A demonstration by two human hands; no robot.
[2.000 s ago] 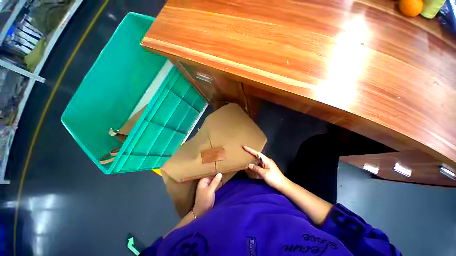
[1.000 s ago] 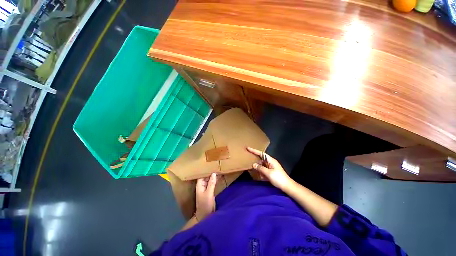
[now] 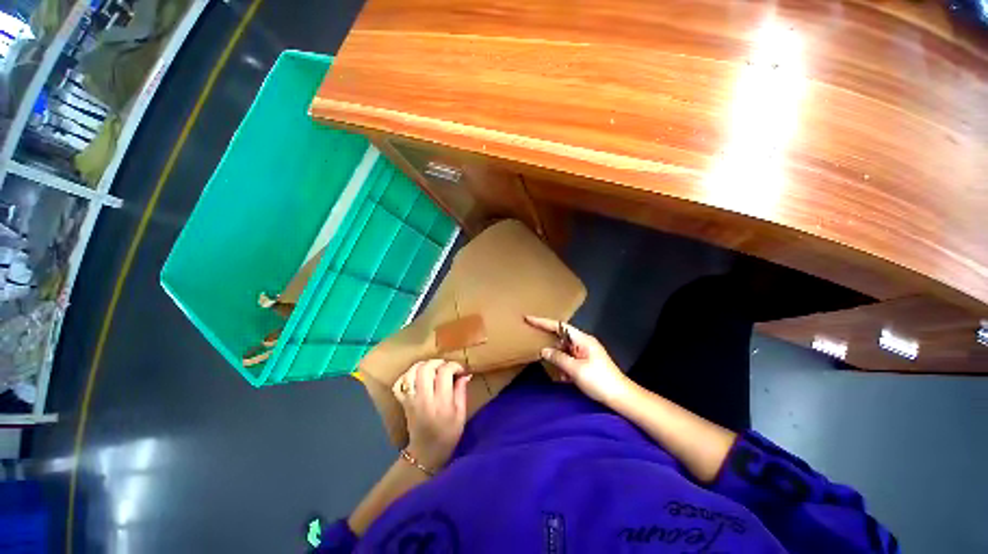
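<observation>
A tan-brown bag body (image 3: 504, 276) lies on my lap, with a small reddish-brown leather patch (image 3: 460, 332) near its middle. My left hand (image 3: 436, 400) is closed on the bag's near edge just below the patch, fingers curled over the top. My right hand (image 3: 580, 357) is at the bag's right edge, index finger stretched out on the panel. A small dark tool, possibly thread snips (image 3: 564, 337), shows between the right fingers; its shape is partly hidden.
A glossy reddish wood desk (image 3: 563, 81) with drawers stands ahead and to the right. A green plastic crate (image 3: 368, 287) with brown pieces inside stands left of it. A shelf or rack with materials is at the far left, beyond a yellow floor line.
My left hand has shifted from thumb-on-top to fingers curled over the bag's near edge, closer to the patch. My right hand stays at the right edge. The view has shifted slightly.
</observation>
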